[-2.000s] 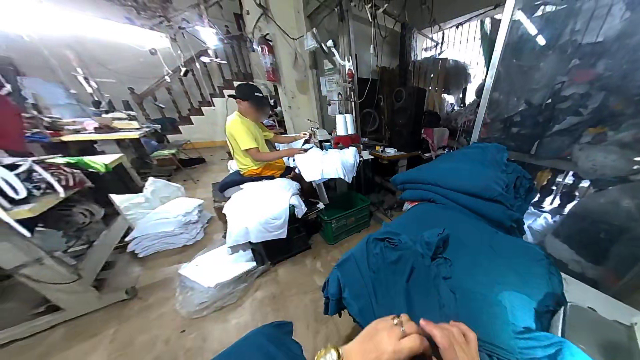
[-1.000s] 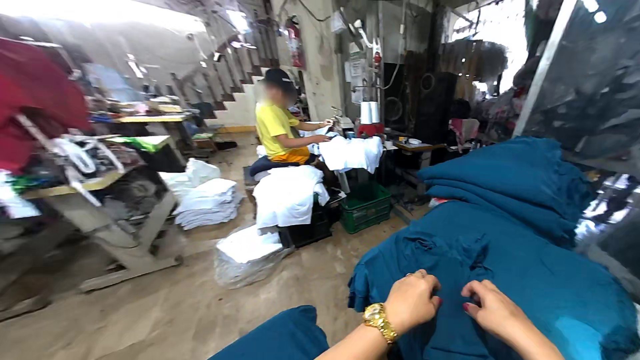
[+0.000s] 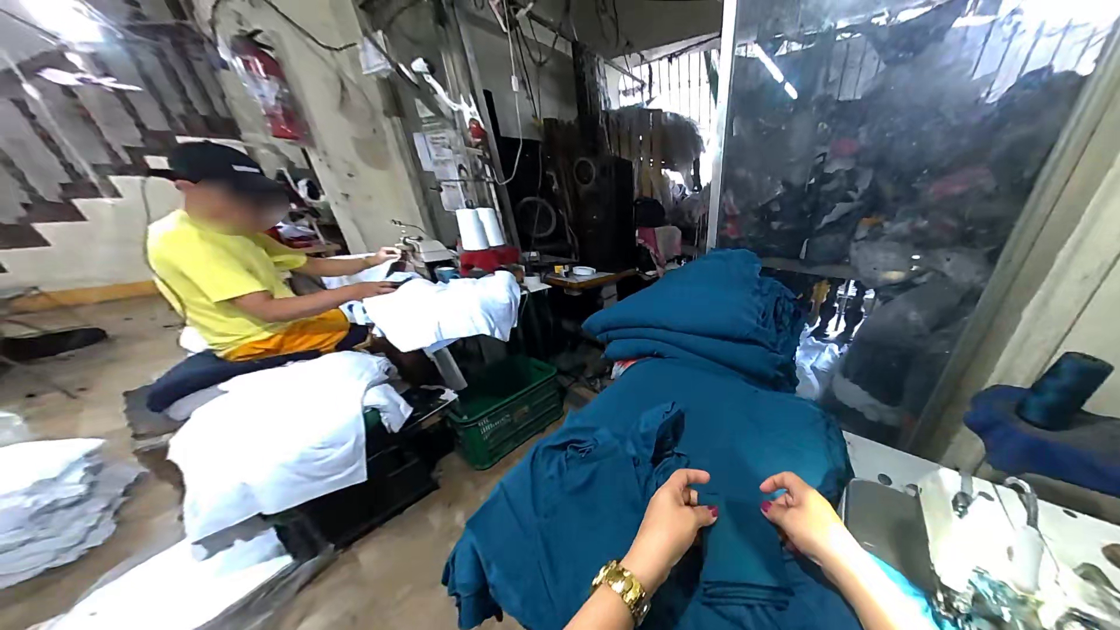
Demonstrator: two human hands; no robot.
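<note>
A large heap of teal fabric (image 3: 560, 525) spreads below and in front of me, with a folded teal stack (image 3: 700, 306) at its far end. Over a narrow folded teal piece (image 3: 744, 551) are both hands, one on either side of it. My left hand (image 3: 681, 512), with a gold watch (image 3: 621, 588) at the wrist, has its thumb and forefinger apart and nothing visible between them. My right hand (image 3: 798, 516) has a similar shape, fingers apart, near the right edge of that piece. Whether the lower fingers touch the cloth is unclear.
At right stands a sewing machine (image 3: 989, 534) with a dark thread cone (image 3: 1065, 388) behind it. A person in a yellow shirt (image 3: 223, 276) sits at another machine on the left, beside white cloth (image 3: 280, 429) and a green crate (image 3: 507, 411). A glass panel (image 3: 875, 175) rises behind the stack.
The view has swung right, bringing the sewing machine in. A narrow folded teal piece now shows between my hands.
</note>
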